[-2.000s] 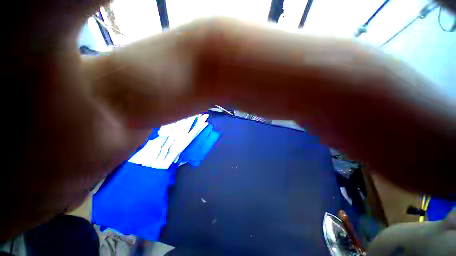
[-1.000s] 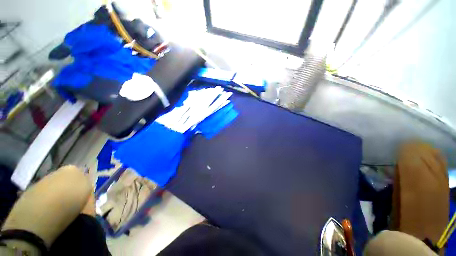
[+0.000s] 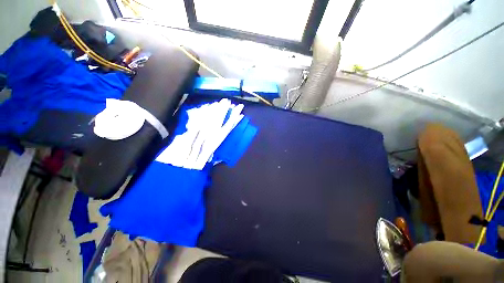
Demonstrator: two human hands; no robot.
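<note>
A steam iron (image 3: 390, 246) with a silver pointed plate and brown handle lies at the front right corner of the dark navy pressing table (image 3: 309, 188). My right hand (image 3: 450, 265) is cut off by the bottom right edge, right beside the iron's handle; its fingers cannot be made out, so a grip cannot be told. My left hand is out of view. Long white strips (image 3: 199, 135) lie fanned at the table's left, with blue pieces (image 3: 237, 141) beside them. Bright blue fabric (image 3: 166, 204) lies below them over the table's left edge.
A black padded arm (image 3: 138, 110) at left bears a roll of white tape (image 3: 117, 120). Blue cloth (image 3: 55, 77) lies beyond it. A light blue box (image 3: 235, 87) and ribbed duct (image 3: 323, 72) are behind. A brown padded arm (image 3: 450, 182) and yellow hoses (image 3: 491, 215) are at right.
My left hand, large before the camera at first and then at lower left, has gone out of view. The camera view has shifted. My right hand stays beside the iron.
</note>
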